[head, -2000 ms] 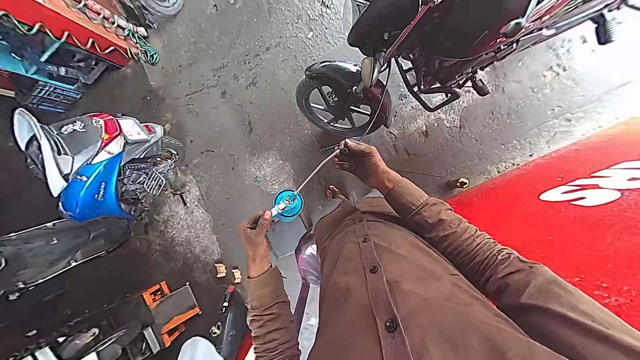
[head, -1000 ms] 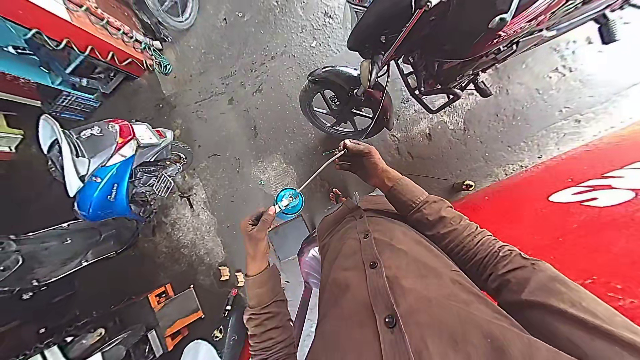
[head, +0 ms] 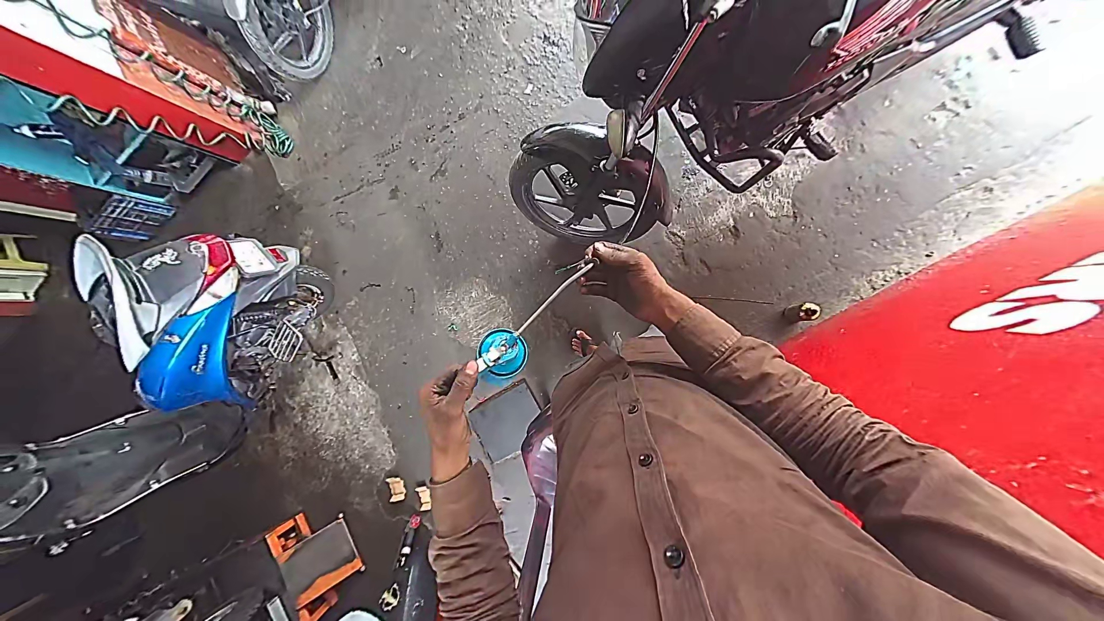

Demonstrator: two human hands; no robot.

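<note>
My left hand [head: 448,405] grips the pale end piece of a light-coloured cable or rod [head: 554,298], with the thumb on top. This end piece lies in line with a round blue container [head: 503,353]; whether it touches the container cannot be told. My right hand [head: 628,280] pinches the other end of the cable or rod between thumb and fingers, near the front wheel of a parked motorcycle [head: 595,194]. Between my hands the cable or rod runs at a slant, nearly straight.
A blue and grey scooter [head: 194,336] stands at the left, above a dark seat or panel [head: 129,466]. A small orange-framed stool [head: 317,561] is at the lower left. A red surface with white lettering [head: 966,414] lies at the right, beside a small can [head: 803,312].
The cable or rod was more bowed two seconds ago and is straighter now. Both hands keep their hold on it. The view has shifted slightly.
</note>
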